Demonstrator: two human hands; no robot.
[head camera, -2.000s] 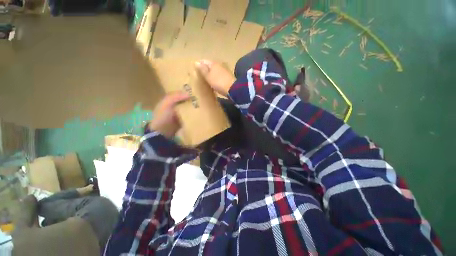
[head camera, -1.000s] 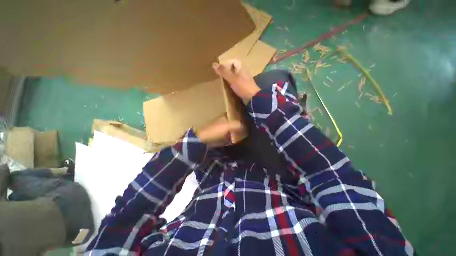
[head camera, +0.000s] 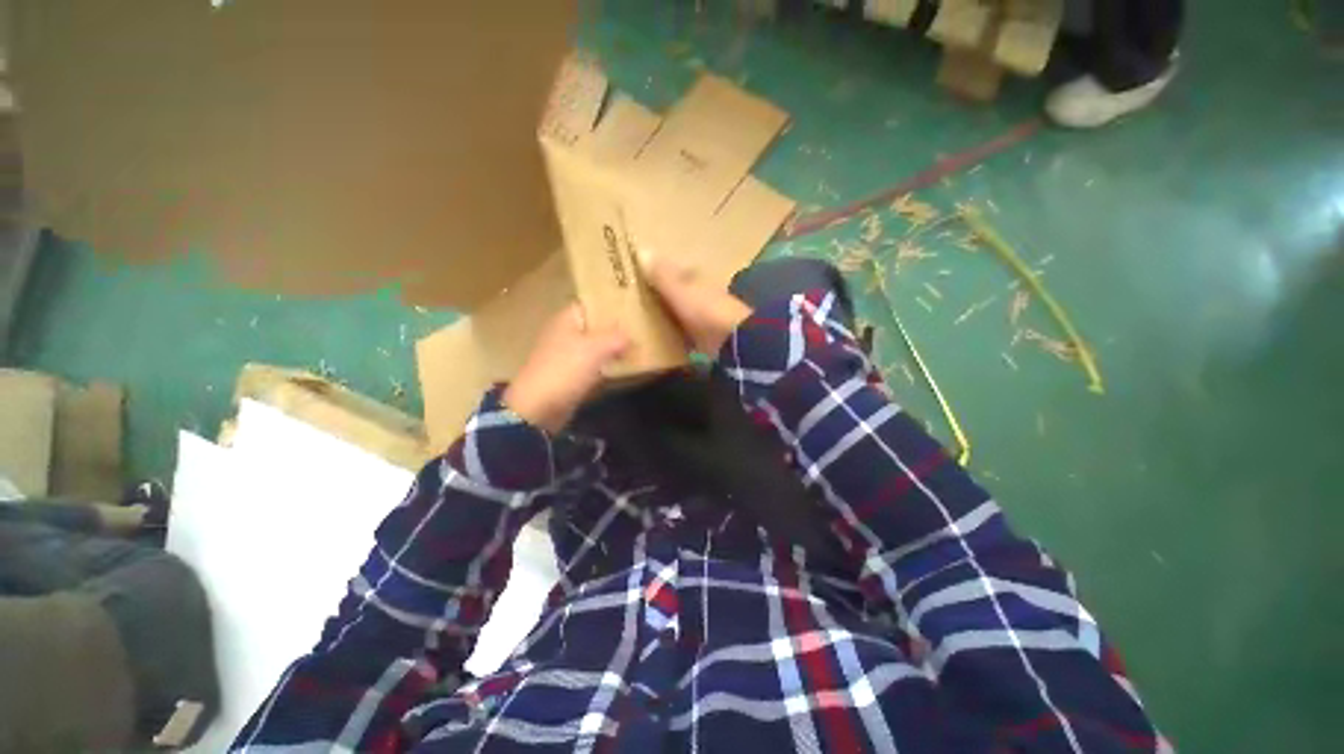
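A partly folded mailer box is above my lap, with its long narrow wall (head camera: 602, 251) standing up and dark print on its outer face. Its large plain lid (head camera: 295, 133) fills the upper left and is blurred. A side flap (head camera: 479, 361) sticks out to the left. My left hand (head camera: 568, 358) grips the near end of the narrow wall from the left. My right hand (head camera: 687, 302) is on the same wall from the right, its fingers partly hidden behind it. The inside of the box is mostly hidden.
Die-cut blanks (head camera: 722, 133) lie fanned beyond the box. White sheets (head camera: 280, 516) on cardboard are at the left, beside another person's legs (head camera: 103, 619). Yellow strapping (head camera: 1039, 302) and scraps litter the green floor. Another person's shoe (head camera: 1108, 97) is at the upper right.
The narrow wall has turned so its printed outer face shows. The lid has shifted left, uncovering more blanks. My left hand has moved left and up, my right hand slightly down.
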